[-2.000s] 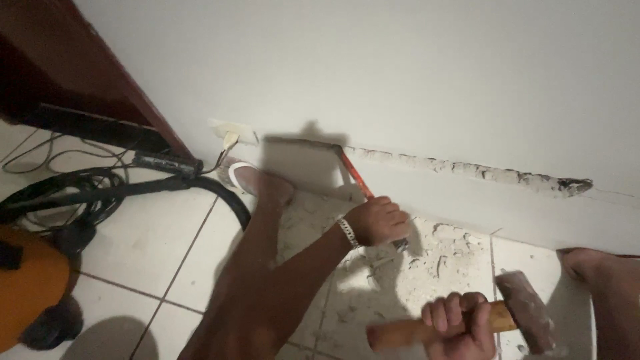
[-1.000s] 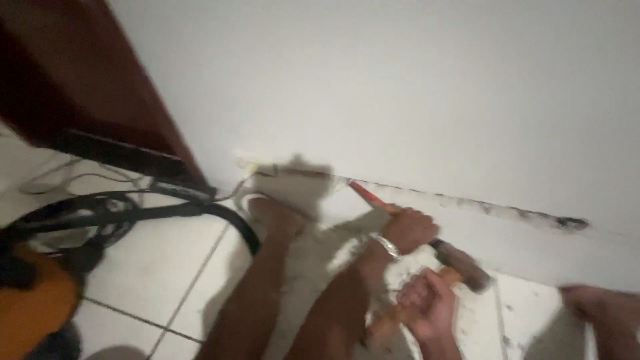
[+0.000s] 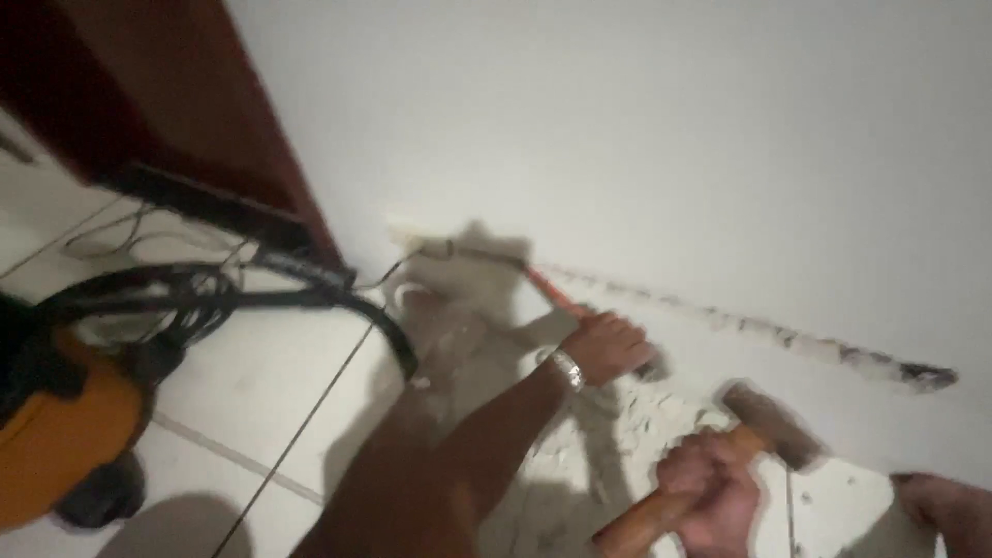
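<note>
My left hand (image 3: 608,349), with a metal bracelet at the wrist, grips a red chisel (image 3: 554,291) whose tip meets the white wall (image 3: 659,139) at the left end of a rough chipped groove (image 3: 721,316). The chisel's dark striking end sticks out below the fist. My right hand (image 3: 709,484) is closed around the wooden handle of a hammer (image 3: 775,426). The hammer's metal head is apart from the chisel, to its lower right. Motion blur softens both hands and tools.
A wall outlet (image 3: 415,236) with a cord stands left of the groove. An orange and black vacuum cleaner (image 3: 77,434), its black hose (image 3: 310,294) and dark red furniture (image 3: 194,101) are at the left. Plaster debris (image 3: 643,411) litters the tiled floor. Feet are near the wall.
The hammer head was against the chisel's striking end one second ago; now it is away from it, toward the lower right. My left hand still holds the chisel at the wall.
</note>
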